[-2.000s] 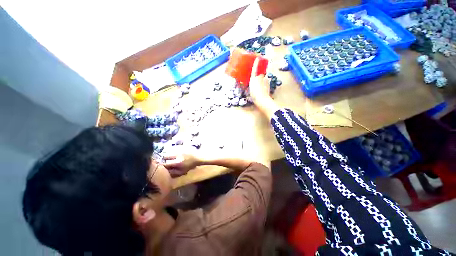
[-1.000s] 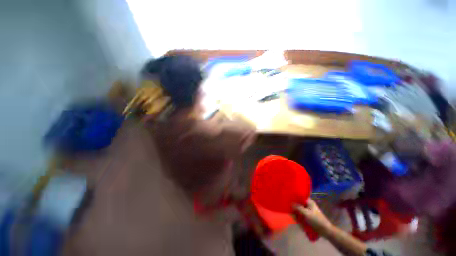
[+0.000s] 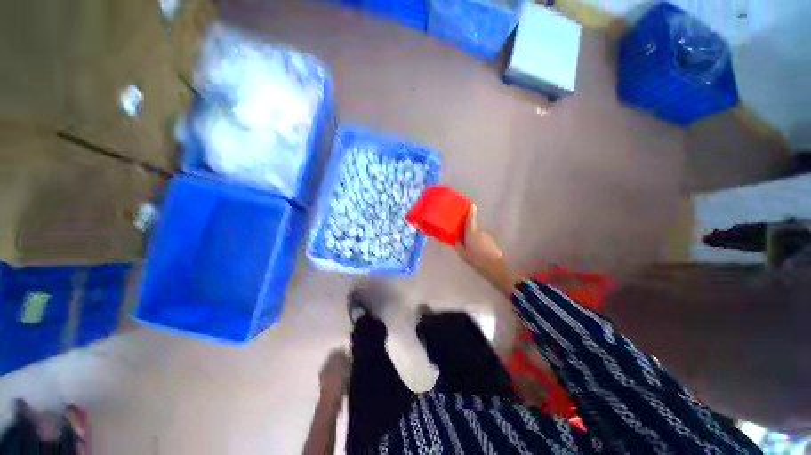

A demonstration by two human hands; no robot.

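My right hand (image 3: 481, 247) grips the red plastic scoop (image 3: 441, 215) by its side, over the right edge of a blue crate (image 3: 430, 160). The crate stands on the floor and is full of white moulded body parts (image 3: 369, 209). I cannot see whether the scoop holds anything. My left hand (image 3: 333, 373) hangs low beside my left leg. It is blurred, so its fingers and anything in them cannot be made out.
An empty-looking blue crate (image 3: 213, 258) stands left, below a crate with crumpled clear plastic (image 3: 258, 111). Cardboard (image 3: 98, 187) lies far left. A lined blue crate (image 3: 680, 67) and a white-topped box (image 3: 545, 49) stand at the back. Red stools (image 3: 542, 355) are at right.
My view has swung from the table, past the seated person, to the crates on the floor. My right hand has carried the red scoop away from the table. My left hand has come into view.
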